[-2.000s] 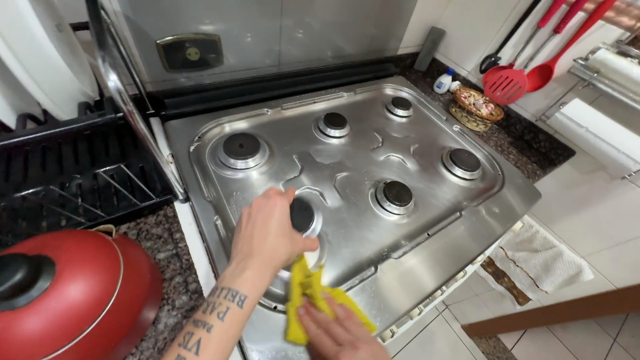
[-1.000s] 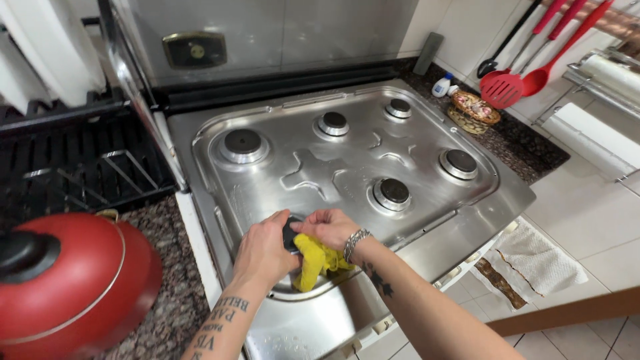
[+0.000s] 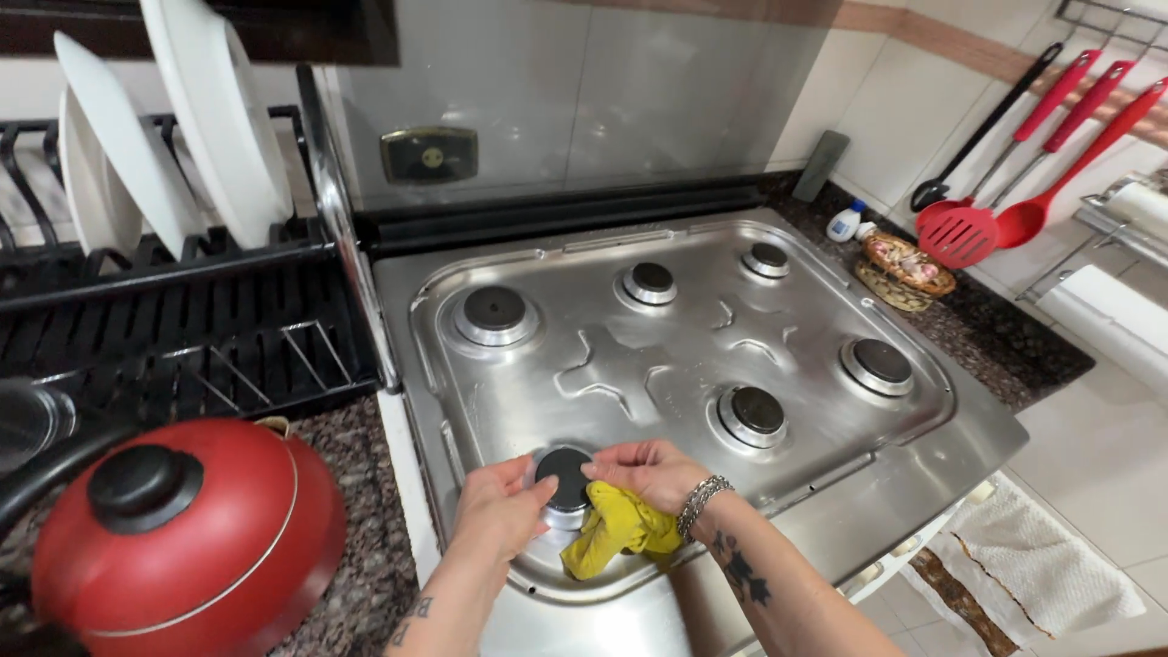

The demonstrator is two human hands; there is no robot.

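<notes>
A stainless steel gas cooktop (image 3: 693, 365) lies before me, its burners without grates. My left hand (image 3: 500, 513) pinches the left rim of the black burner cap (image 3: 566, 476) at the front left. From the other side, my right hand (image 3: 650, 473) touches the same cap with its fingertips and holds a yellow cloth (image 3: 616, 529) bunched under the palm. The cap sits at the silver burner ring (image 3: 566, 520); whether it is slightly raised I cannot tell. Several more capped burners, among them the back left one (image 3: 495, 310) and the front middle one (image 3: 754, 412), stand around.
On the left are a red lidded pan (image 3: 210, 529) and a black dish rack (image 3: 164, 274) with white plates (image 3: 219, 128). At the right stand a wicker basket (image 3: 903, 269) and a small white bottle (image 3: 846, 222), below hanging red utensils (image 3: 958, 237). The glass lid (image 3: 566, 100) stands upright behind.
Both hands were lower, around the yellow cloth, two seconds ago; my right hand has since come up to the front left burner cap. The view has tilted up somewhat.
</notes>
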